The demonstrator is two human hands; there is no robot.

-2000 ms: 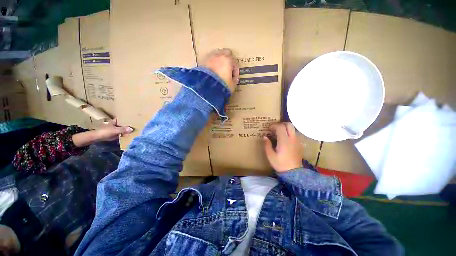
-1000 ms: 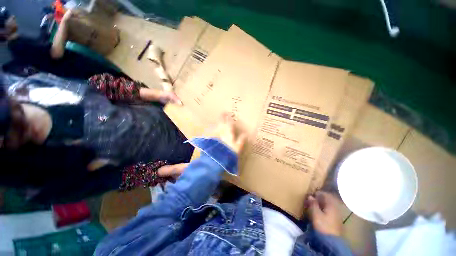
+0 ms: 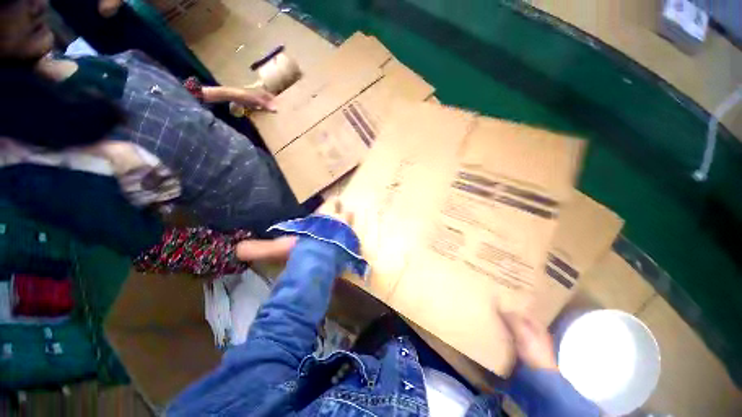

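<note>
A flat brown printed carton [image 3: 439, 236] with two dark bars lies at a slant in front of me, over another carton [image 3: 598, 232] whose edge and bars show at its right. My right hand [image 3: 527, 338] grips its near right edge, thumb on top. My left hand [image 3: 335, 210] is small and blurred at its left edge, partly behind the denim cuff; its fingers' hold is unclear.
The neighbour's hand [image 3: 259, 99] rests on another flat carton [image 3: 317, 134], near a tan roll [image 3: 281, 73] and a dark slim item [image 3: 267, 57]. A white bowl [image 3: 610, 358] is at lower right. An open carton [image 3: 163, 326] with white scrap stands lower left.
The view has swung left. The carton under my hands has turned and shifted off the stack beneath, away from the bowl. The neighbour's carton now shows apart from mine.
</note>
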